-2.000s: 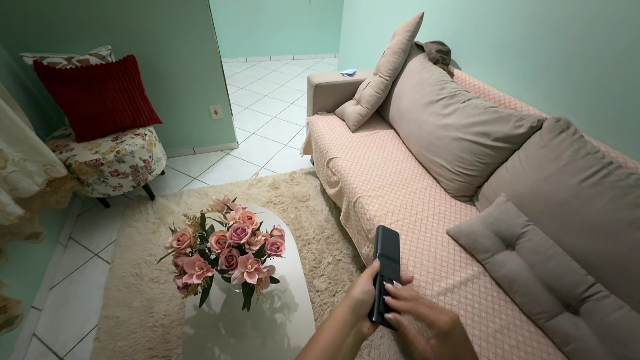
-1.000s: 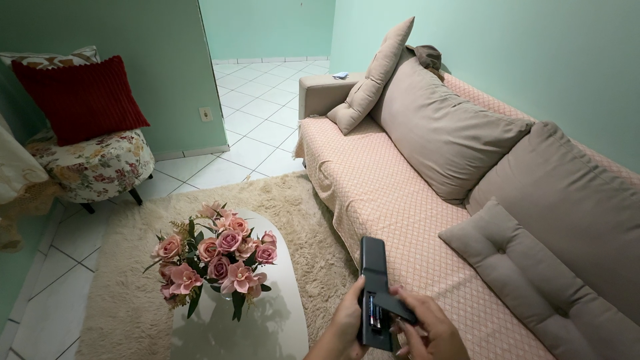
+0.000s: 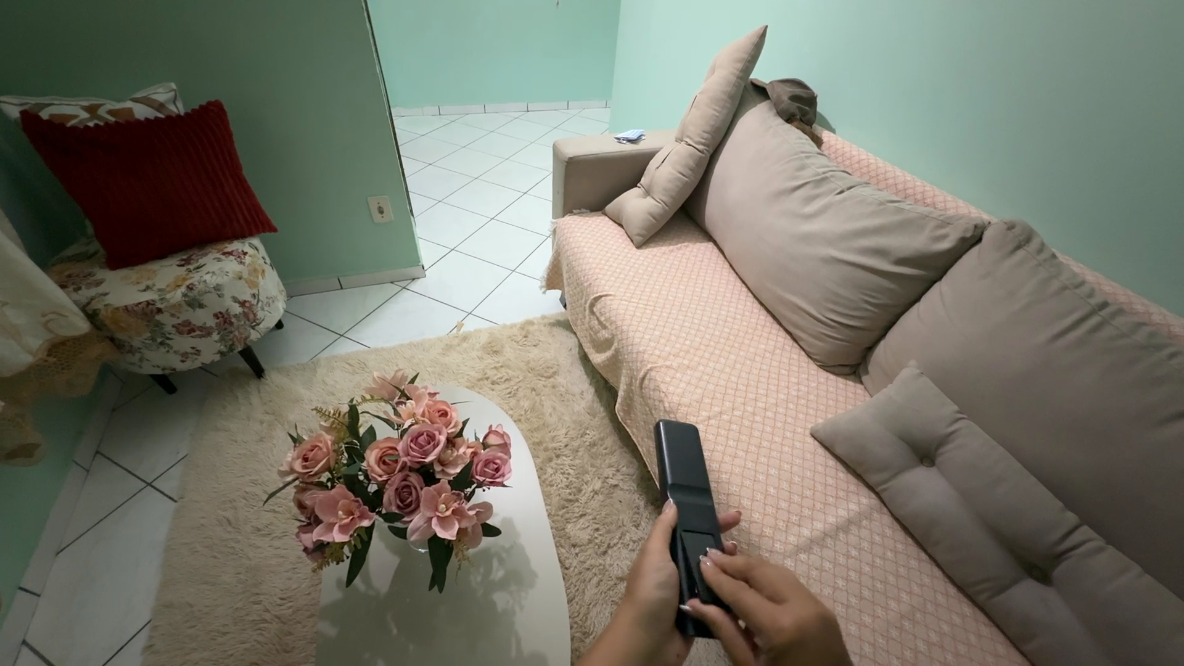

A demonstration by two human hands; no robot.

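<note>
A black remote control (image 3: 684,481), its back facing up, lies in my left hand (image 3: 650,583), whose fingers wrap around its lower half. My right hand (image 3: 763,601) is at the lower right side of the remote, with thumb and fingertips on the battery cover (image 3: 701,555). The cover lies over the battery compartment and looks slightly askew at its lower end; no batteries show. Both hands are above the gap between the white table and the sofa, near the sofa's front edge.
A white oval table (image 3: 518,555) holds a vase of pink artificial flowers (image 3: 416,462), standing on a beige shaggy rug (image 3: 240,518). To the right is a sofa with a pink patterned cover (image 3: 703,342) and grey cushions (image 3: 832,222). A floral stool chair (image 3: 185,305) with a red cushion (image 3: 153,185) stands left.
One second ago the battery compartment was exposed with batteries visible and the cover in my right hand. Now the cover lies over it. Two seconds ago it was also covered.
</note>
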